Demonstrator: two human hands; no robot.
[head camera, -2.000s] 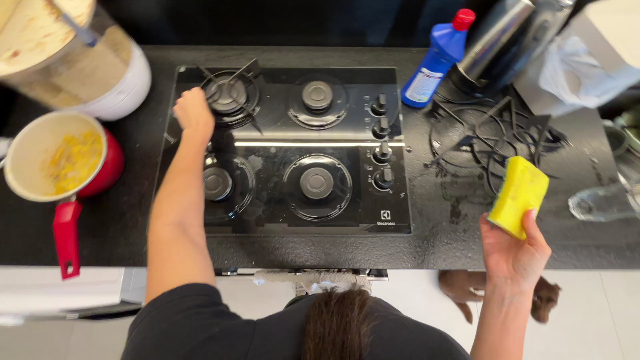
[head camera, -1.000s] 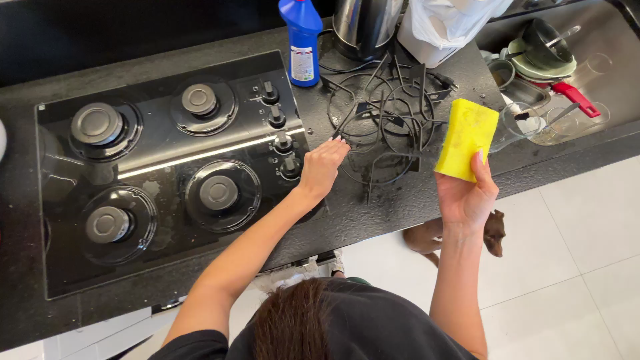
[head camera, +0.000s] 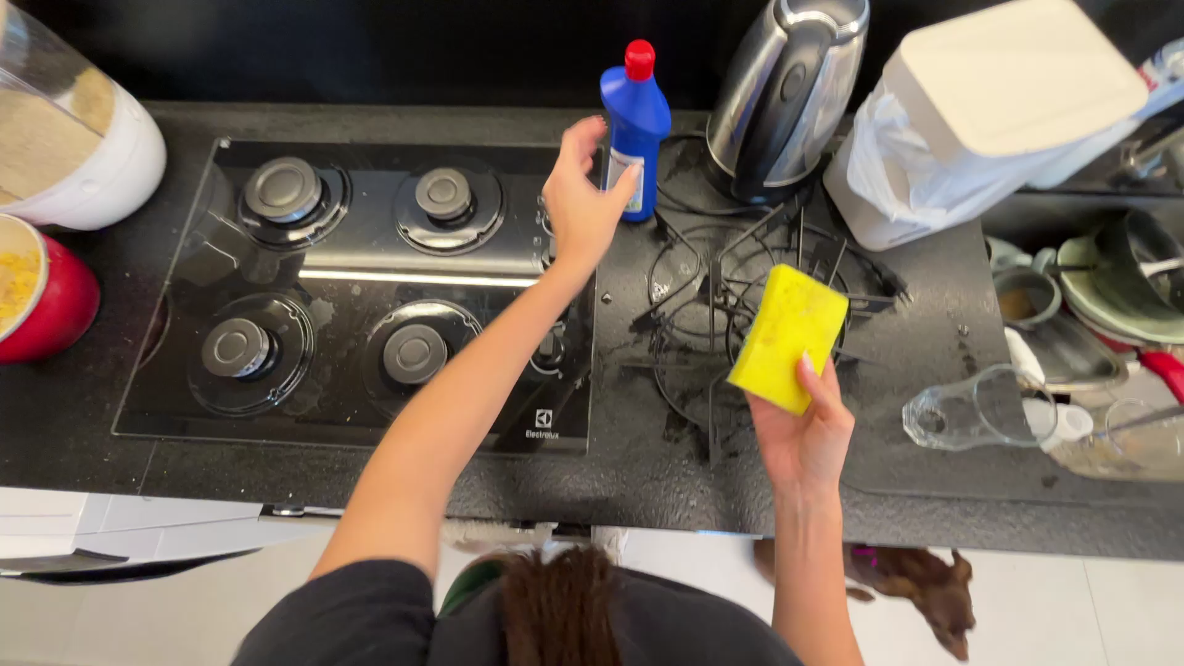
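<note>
My right hand (head camera: 807, 416) holds a yellow sponge (head camera: 789, 335) over the black metal pan supports (head camera: 710, 277) stacked on the counter. Beside a blue cleaner bottle with a red cap (head camera: 653, 116), my left hand (head camera: 585, 199) is spread, its fingers apart around the bottle's left side; whether it touches the bottle is unclear. The black glass gas cooktop (head camera: 356, 370) lies to the left, its burners uncovered by supports, with smudges and wet spots on the glass. My left forearm passes over its right part and hides some knobs.
An electric kettle (head camera: 786, 102) and a white lidded bin (head camera: 925, 157) stand behind the supports. A clear glass (head camera: 980, 407) lies near the sink, which holds dishes (head camera: 1110, 277). A red pot (head camera: 51, 296) and a white container (head camera: 129, 157) are at left. A brown dog (head camera: 911, 583) is on the floor.
Two seconds ago my left hand was at the rear left burner, where a pan support stood. One second ago it was by the stacked supports; now it is at the blue bottle. The sponge stays in my right hand.
</note>
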